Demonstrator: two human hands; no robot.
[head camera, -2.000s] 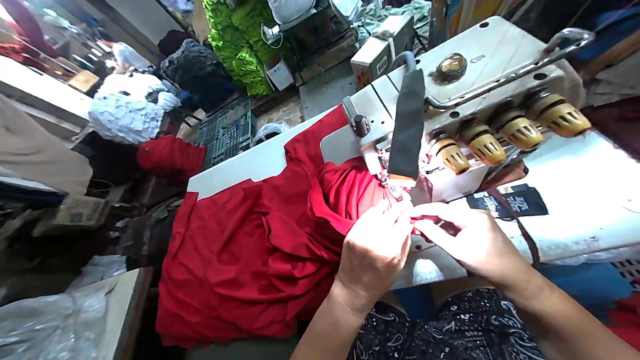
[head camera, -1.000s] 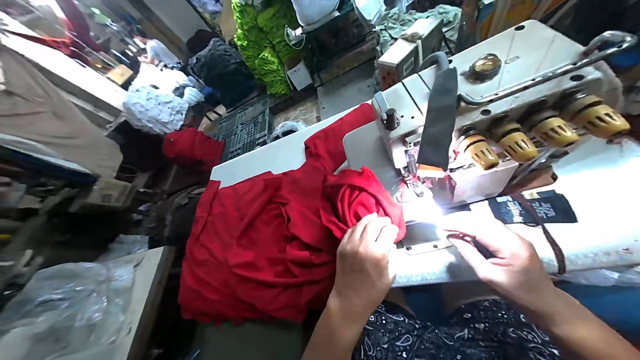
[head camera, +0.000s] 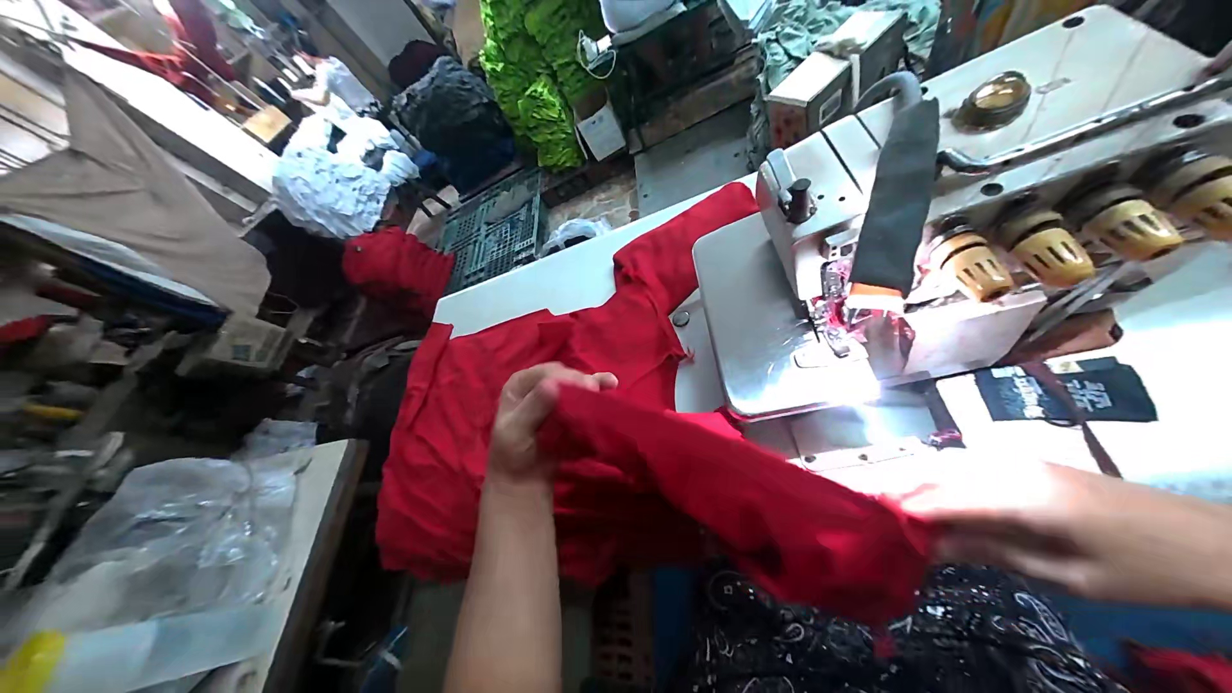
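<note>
A stretch of red fabric (head camera: 731, 481) spans between my hands in front of the sewing machine. My left hand (head camera: 539, 414) grips its left end, above more red cloth (head camera: 433, 481) spread over the table. At the other end my right hand (head camera: 1001, 525), blurred by motion, holds the fabric; its fingertips are partly hidden. The overlock sewing machine (head camera: 962, 173) stands behind, with yellow tension dials (head camera: 1049, 250) along its front. Its metal work plate (head camera: 770, 337) shows bare beside the presser foot (head camera: 833, 342), which has no cloth under it.
A black label with writing (head camera: 1068, 390) lies right of the machine. Plastic bags (head camera: 173, 529) rest on a board at lower left. Beyond the table are a green plastic crate (head camera: 496, 231), a red cloth bundle (head camera: 395, 269), white cloth (head camera: 337, 173) and bright green fabric (head camera: 539, 77).
The red fabric near the presser foot has come away from the machine and is now stretched between both hands. My right hand has moved to the fabric's right end. The view has shifted.
</note>
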